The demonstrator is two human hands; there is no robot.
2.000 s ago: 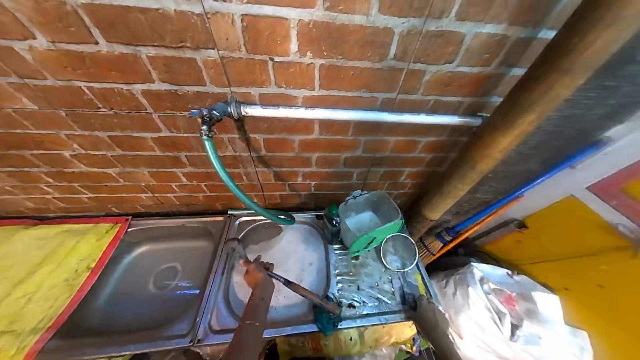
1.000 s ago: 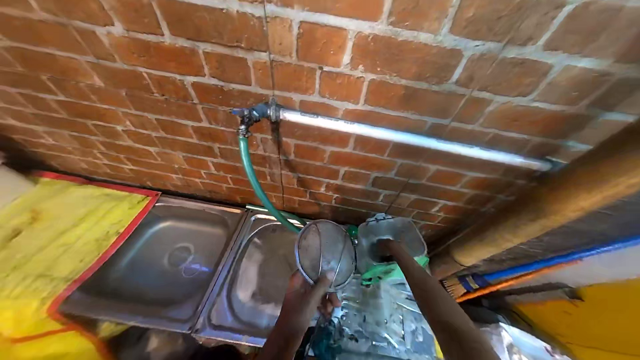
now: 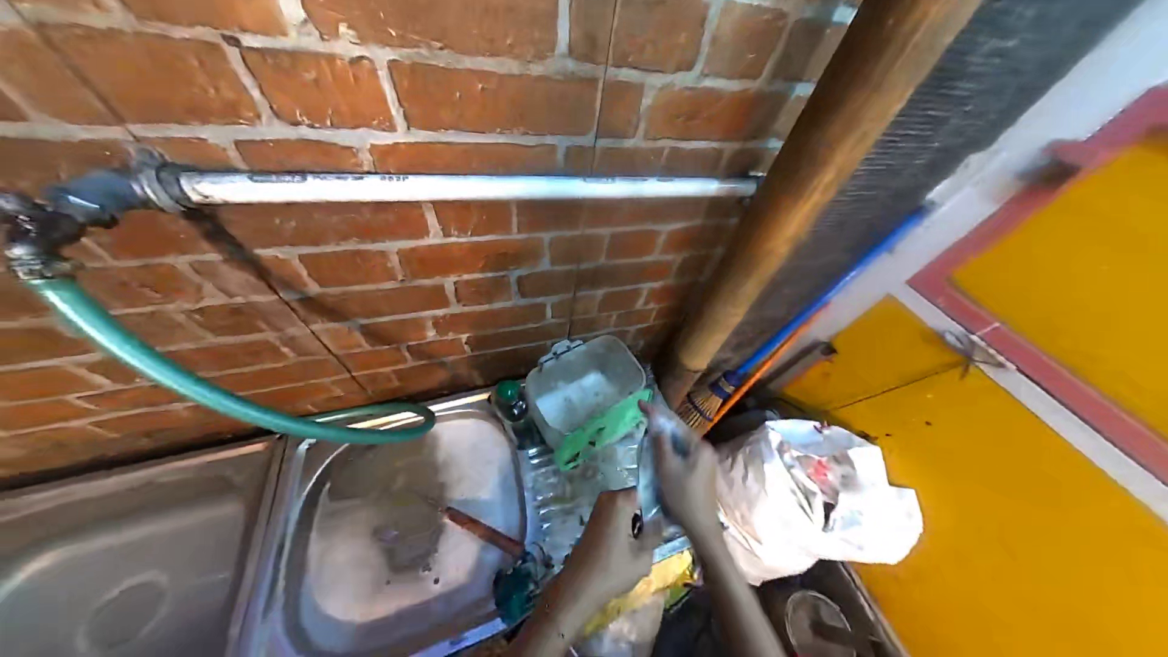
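Note:
My left hand (image 3: 620, 547) and my right hand (image 3: 684, 470) grip a thin greyish object (image 3: 649, 493) between them over the right side of the drainboard; its shape is partly hidden, so I cannot tell what it is. Beyond them a grey plastic container (image 3: 586, 388) stands by the wall, with a light green piece (image 3: 602, 431) along its near edge. A green bottle (image 3: 511, 401) is at its left. On the right basin (image 3: 365, 547) of the steel sink rests a tool with a brown handle (image 3: 484, 532), its end by a dark green bunched item (image 3: 516, 589).
A green hose (image 3: 182, 370) curves from the tap (image 3: 41, 228) to the sink's back edge. A white pipe (image 3: 456, 188) runs along the brick wall. To the right are a wooden post (image 3: 803, 182), a broom (image 3: 707, 401) and a white bag (image 3: 785, 502).
My right hand has come out of the grey container. My left hand held a round mesh strainer by the basin; both hands are now together farther right. The view has shifted right.

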